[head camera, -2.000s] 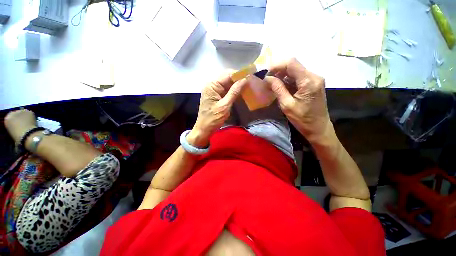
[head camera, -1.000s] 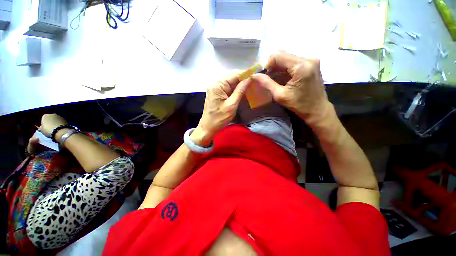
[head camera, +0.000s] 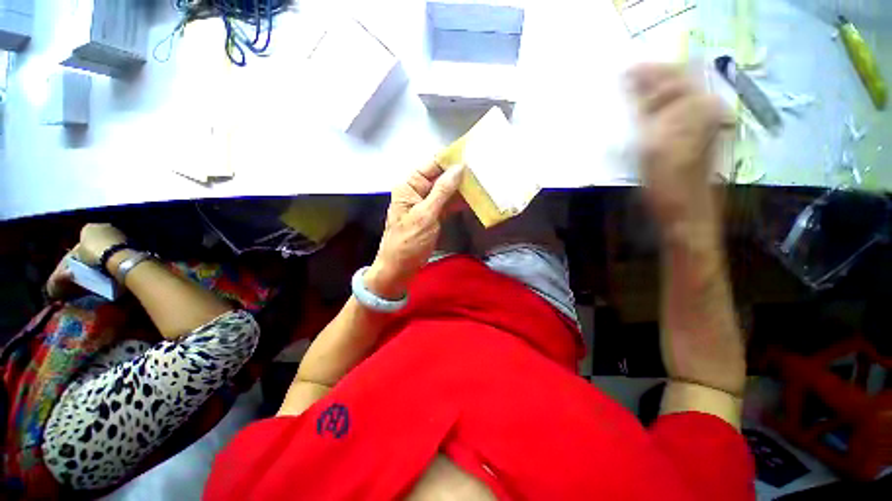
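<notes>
My left hand (head camera: 416, 220) holds a yellow card piece (head camera: 497, 168) by its left corner, above the table's front edge. The card's broad face looks white, with yellow along its left and lower edges. My right hand (head camera: 680, 127) is blurred, over the right part of the table, apart from the card. Whether it holds anything cannot be told. A slim grey knife (head camera: 748, 93) lies just right of it.
An open white box (head camera: 474, 49) and a closed white box (head camera: 354, 76) stand at the back. Black cables (head camera: 240, 29) lie farther left. A yellow knife (head camera: 863, 61) and scraps are at right. A seated person's arm (head camera: 161, 289) shows at lower left.
My right hand has left the card and moved right, to where a yellow-edged sheet lay in view. The card's white face now shows in my left hand. The grey knife is now visible.
</notes>
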